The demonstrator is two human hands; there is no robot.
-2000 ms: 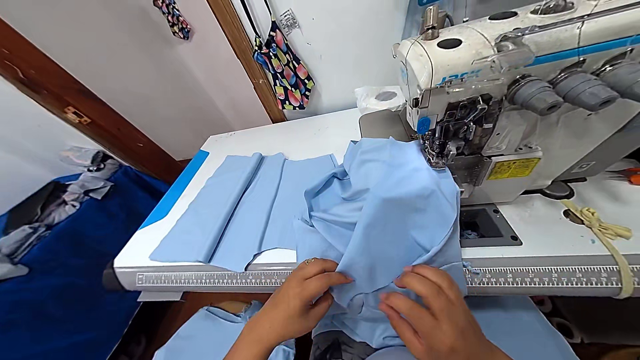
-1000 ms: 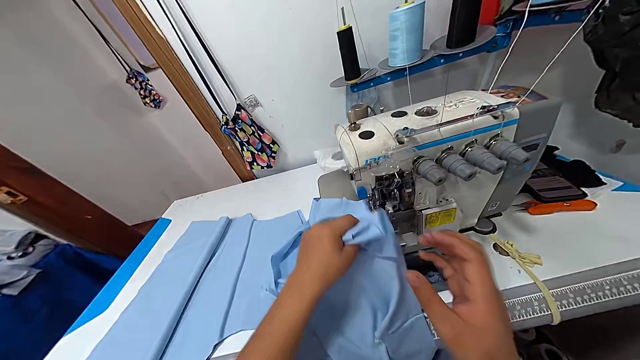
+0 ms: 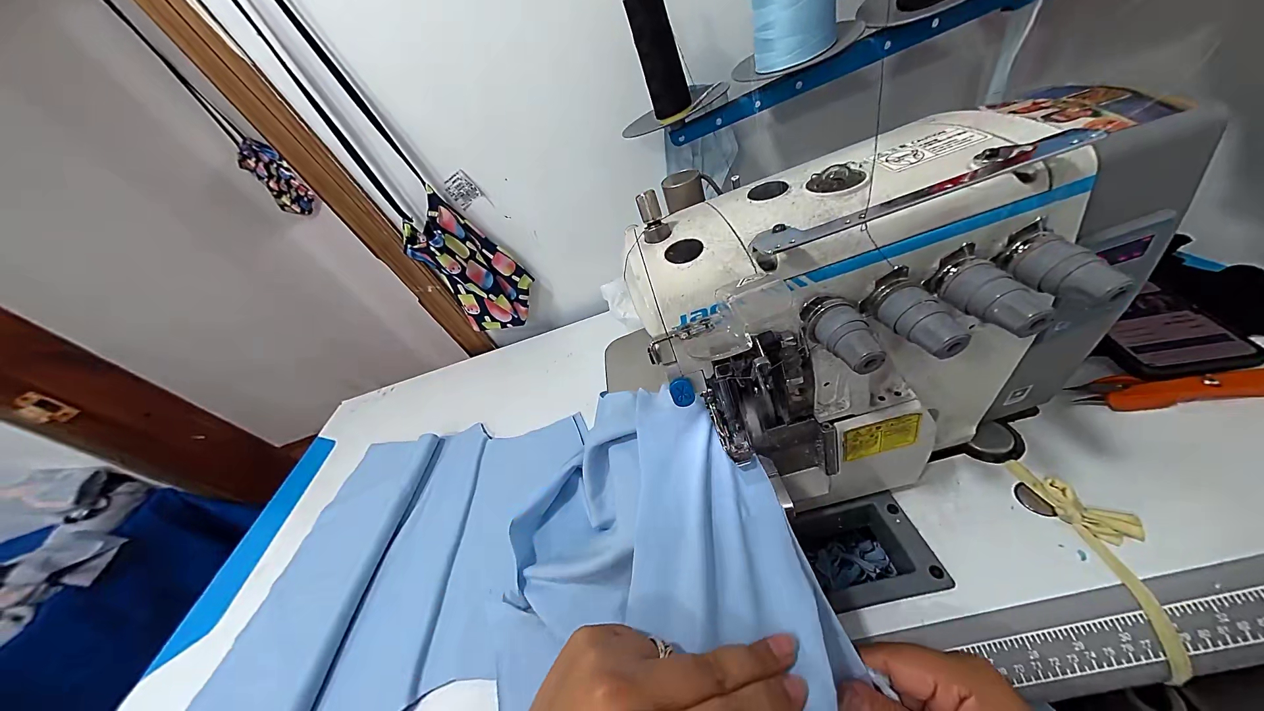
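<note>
Light blue fabric [image 3: 691,533] lies on the white table with its far right edge at the presser foot of a Jack overlock sewing machine [image 3: 889,227]. My left hand [image 3: 671,671], wearing a ring, rests on top of the near part of the fabric, fingers pointing right. At the fabric's right edge, my right hand [image 3: 918,676] pinches the cloth between thumb and fingers; its lower part is out of frame. More light blue fabric pieces [image 3: 395,573] lie folded side by side to the left.
A cutout in the table holds fabric scraps [image 3: 854,561]. A yellowish tied strip [image 3: 1116,553] crosses the measuring tape [image 3: 1066,657] on the front edge. Orange-handled snips [image 3: 1185,390] and a phone [image 3: 1175,331] lie at right. Thread cones [image 3: 793,35] stand behind the machine.
Both hands have come down from near the machine's needle area to the near part of the fabric. My right hand, apart from the cloth a second ago, now holds its edge.
</note>
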